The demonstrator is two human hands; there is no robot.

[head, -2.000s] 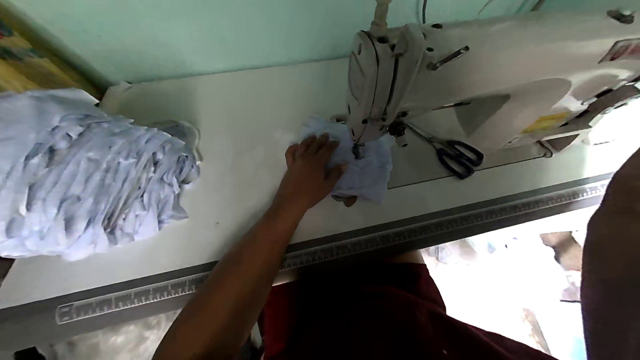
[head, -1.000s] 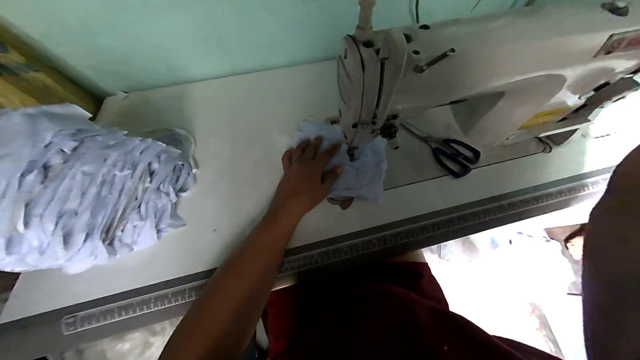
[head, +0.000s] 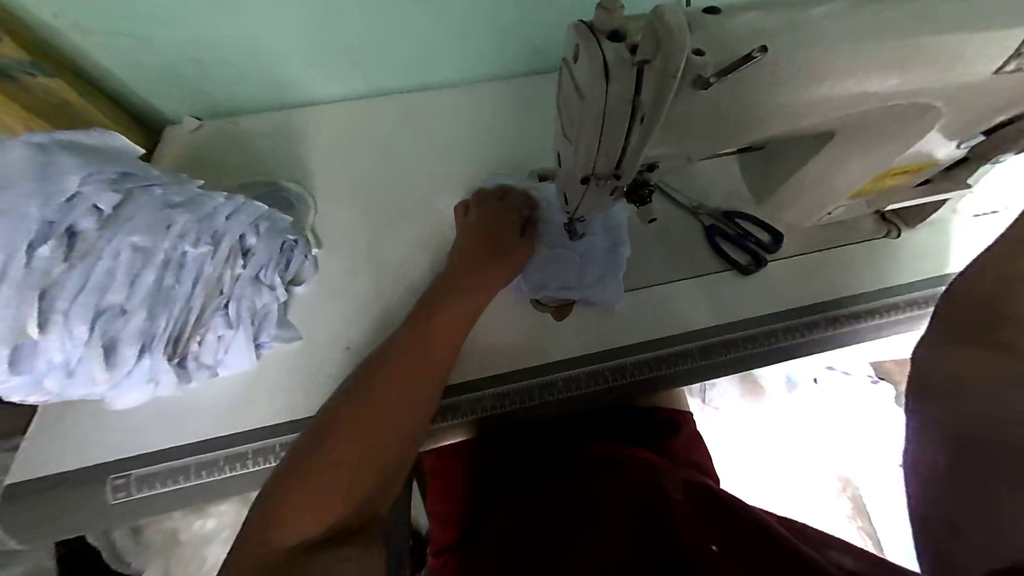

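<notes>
A small piece of white cloth (head: pixel 580 268) lies beneath the needle and presser foot (head: pixel 574 228) of a sewing machine (head: pixel 616 120). My left hand (head: pixel 498 232) rests on the left edge of this cloth, its fingers bent; whether they pinch the fabric cannot be told. Just below the cloth's lower edge something small and brown (head: pixel 556 308) shows in part. My right hand is out of view; only the right arm (head: pixel 968 416) appears at the right edge.
Black-handled scissors (head: pixel 744 240) lie beneath the machine's arm. A big pile of white cloth pieces (head: pixel 160 280) covers the table's left end, with a clear curved object (head: pixel 280 200) behind it. A ruler strip (head: pixel 200 468) runs along the front edge of the white table (head: pixel 384 160).
The fingers of my left hand, spread over the cloth a second ago, are now more drawn in. The cloth stays under the needle. The view has shifted slightly.
</notes>
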